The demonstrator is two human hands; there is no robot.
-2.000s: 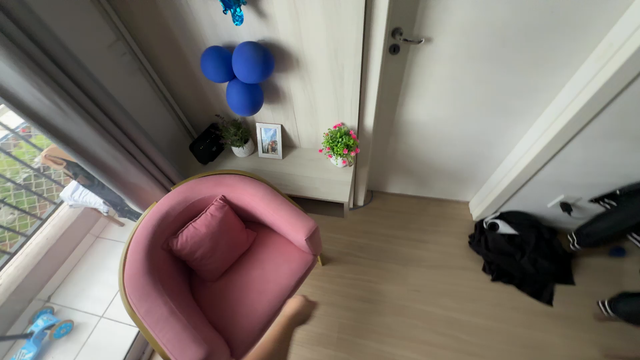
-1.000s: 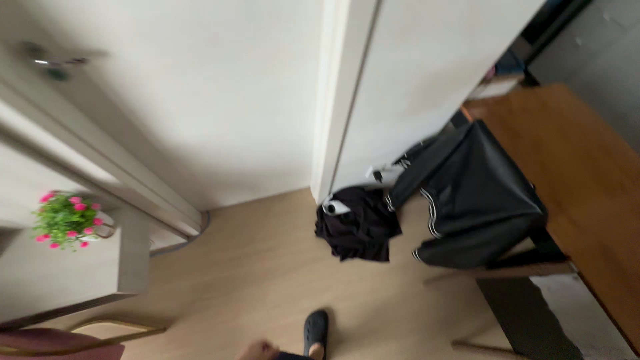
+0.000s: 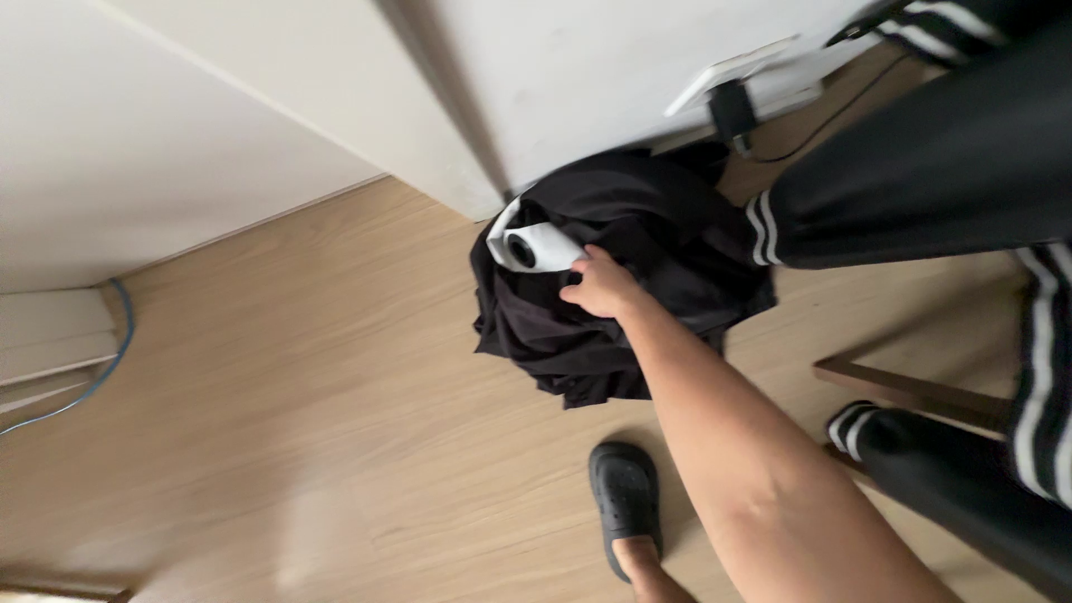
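Note:
My right hand (image 3: 603, 282) reaches in from the lower right, over a heap of black cloth (image 3: 670, 226) on the wood floor. Its fingertips are at the right end of a white object with a round dark part (image 3: 548, 249), which lies in the cloth. Thumb and forefinger look apart, but the other fingers are partly hidden, and whether they grip the object or the fabric is unclear. A white curved edge shows beside the object. My left hand is out of view.
A black plug adapter (image 3: 731, 109) with a cable sits in a wall socket. Black garments with white stripes (image 3: 921, 167) hang at the right, near a wooden leg frame (image 3: 913, 389). A dark clog (image 3: 626, 494) is on a foot below. A blue cable (image 3: 126, 322) lies at left.
The view has swung right and closer, from the pink armchair and balloons to the black heap. My right hand has come from the bottom of the view to the white object.

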